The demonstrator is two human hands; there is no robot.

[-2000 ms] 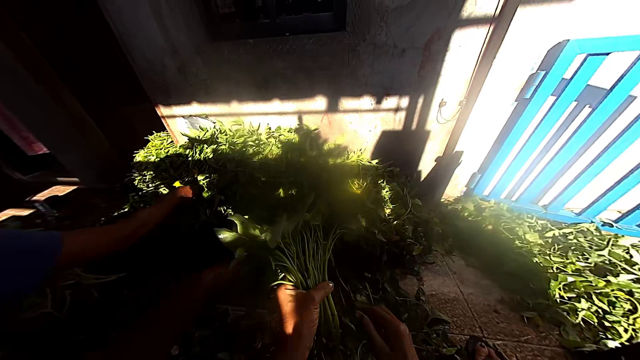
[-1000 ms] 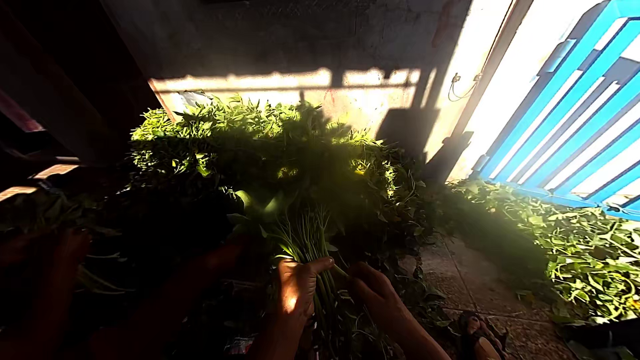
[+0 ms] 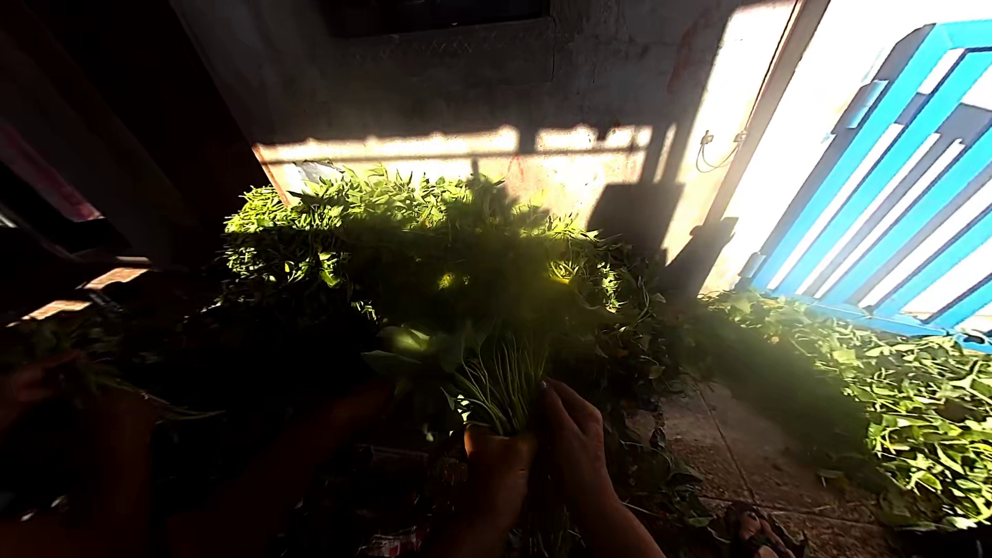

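Observation:
My left hand [image 3: 497, 469] is closed around the stems of a bunch of leafy greens [image 3: 504, 380] at the lower middle of the head view. My right hand [image 3: 575, 438] is against the right side of the same bunch, its fingertips at the stems; shadow hides whether it grips any of them. The stems fan upward from my left fist, with broad leaves at their left. Just beyond the bunch rises a large heap of leafy greens [image 3: 364, 205], sunlit along its top and dark in front.
Another person's hands [image 3: 46, 380] hold greens in deep shadow at the left. More leafy greens [image 3: 922, 418] lie on the tiled floor [image 3: 721, 442] at the right, below a blue metal gate [image 3: 899, 209]. A foot in a sandal [image 3: 756, 531] shows at the bottom right. A wall stands behind the heap.
My right hand has moved up and in against the stems from lower right of the bunch. My left hand keeps its hold. The other person's arm has drawn back from the heap.

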